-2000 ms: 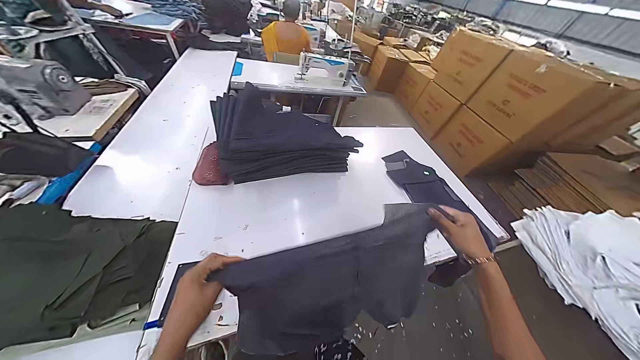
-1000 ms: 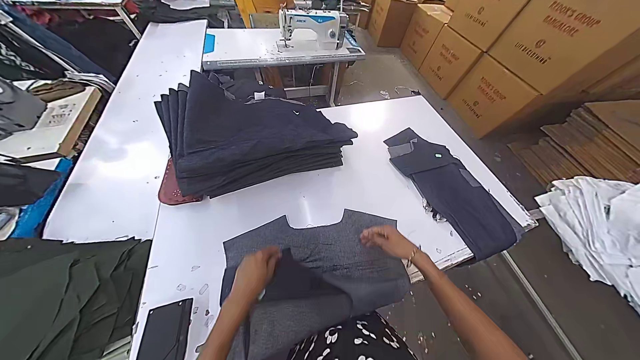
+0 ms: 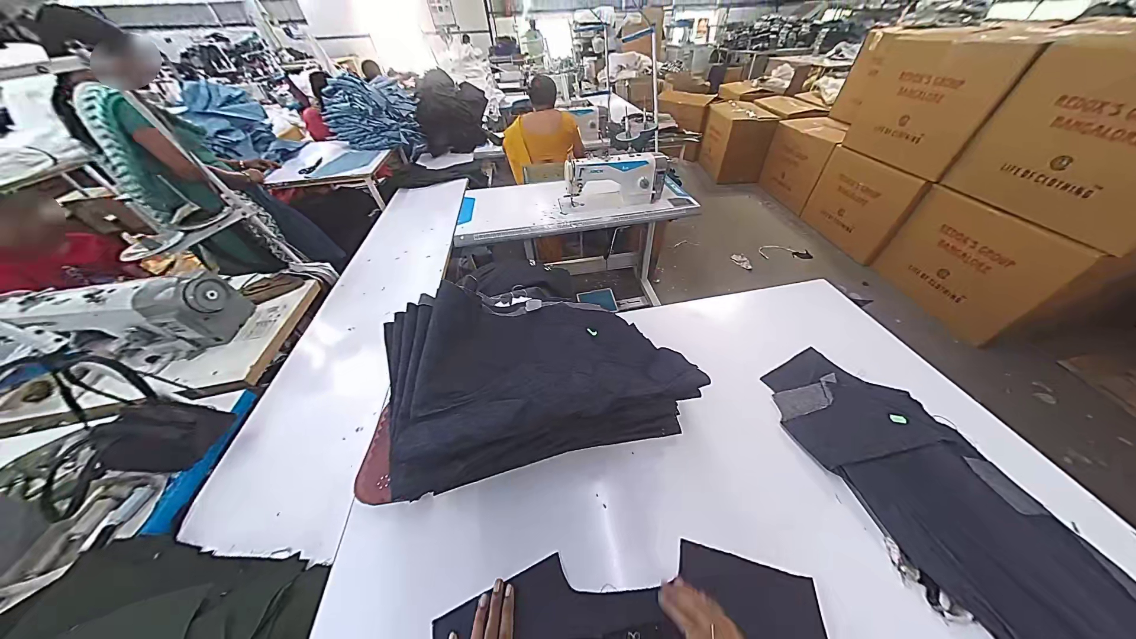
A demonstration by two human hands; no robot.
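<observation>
A dark cut garment piece (image 3: 568, 608) with a neckline notch lies at the near edge of the white table (image 3: 612, 524). Flat on its left part rests my left hand (image 3: 493, 612), fingers together and partly cut off below. My right hand (image 3: 697, 611), blurred, is on or just over the cloth by the right side of the notch; its grip is unclear. Beyond them stands a pile of folded dark garments (image 3: 541, 382) on a reddish-brown board (image 3: 374, 470). More dark garment pieces (image 3: 923, 470) bearing a small green sticker lie on the right.
A sewing machine (image 3: 621, 177) stands on a table ahead, with a person in yellow (image 3: 541, 142) behind it. Cardboard boxes (image 3: 967, 257) line the right. At left are another sewing machine (image 3: 133, 306), a person in green (image 3: 169, 151) and dark green cloth (image 3: 169, 590).
The cloth was held up between both hands two seconds ago, then lay on the table with the hands above it. Now my left hand rests flat on it. The view has tilted up.
</observation>
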